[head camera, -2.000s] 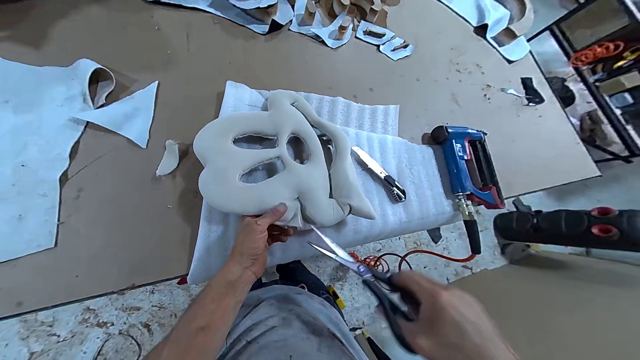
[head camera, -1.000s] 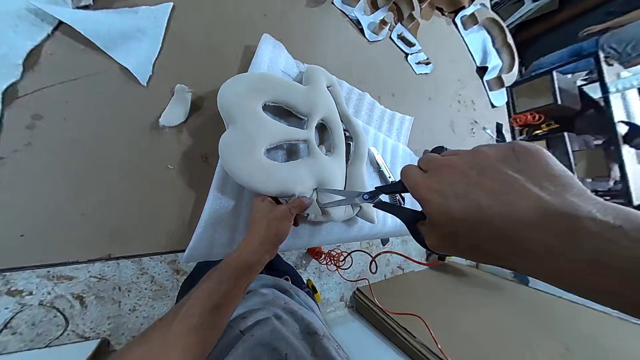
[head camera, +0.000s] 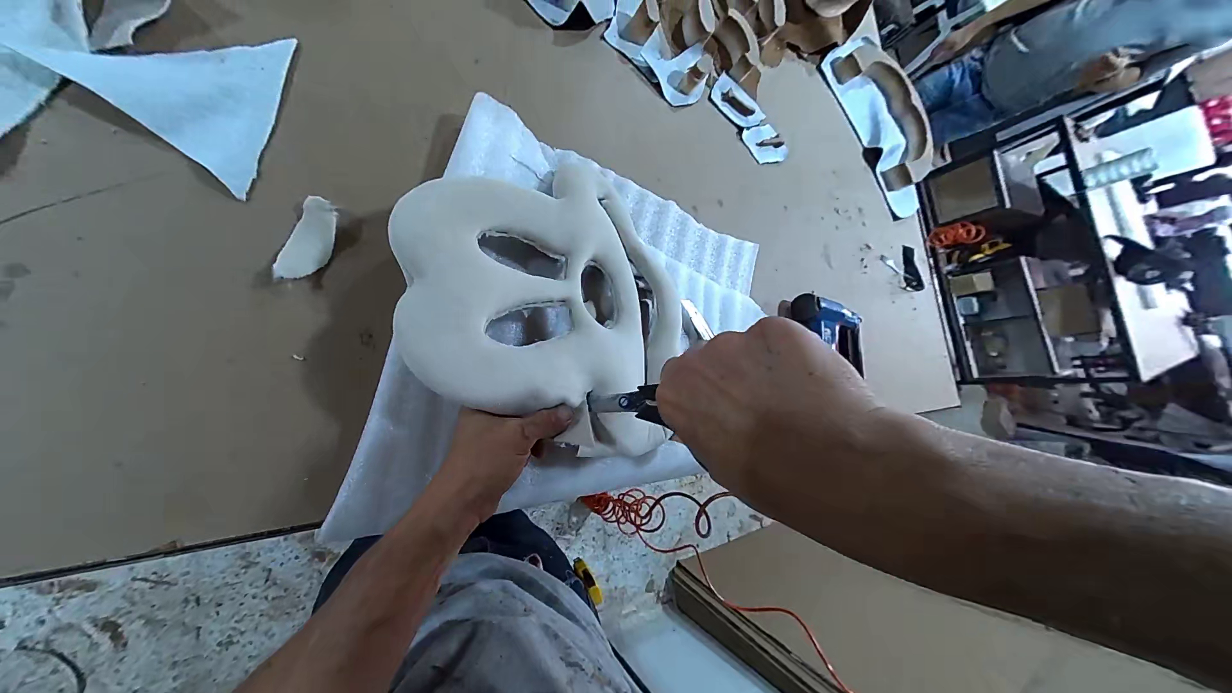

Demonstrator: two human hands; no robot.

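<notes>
A cream padded piece with rounded lobes and several cut-out openings (head camera: 433, 318) lies on white foam sheeting (head camera: 385, 462) on the table. My left hand (head camera: 500, 443) grips its lower edge, thumb on top and fingers underneath. In my right hand (head camera: 731, 385) are black-handled scissors (head camera: 630, 399); their blades meet the cream material just right of my left thumb, and the blade tips are hidden in it. Most of the handles are covered by my right hand. A utility knife (head camera: 697, 320) lies partly hidden beyond my right hand.
Behind my right forearm is a blue staple gun (head camera: 826, 322). A small cream scrap (head camera: 308, 239) and white fabric (head camera: 192, 96) lie at the left. Several cut-out pieces (head camera: 674, 67) lie at the back. An orange coiled hose (head camera: 635, 510) hangs below the table edge. A person (head camera: 1039, 58) is at the upper right.
The scissors, held apart from the piece two seconds ago, have moved left to its lower edge. Their blades, spread one second ago, now look closer together. The view has shifted.
</notes>
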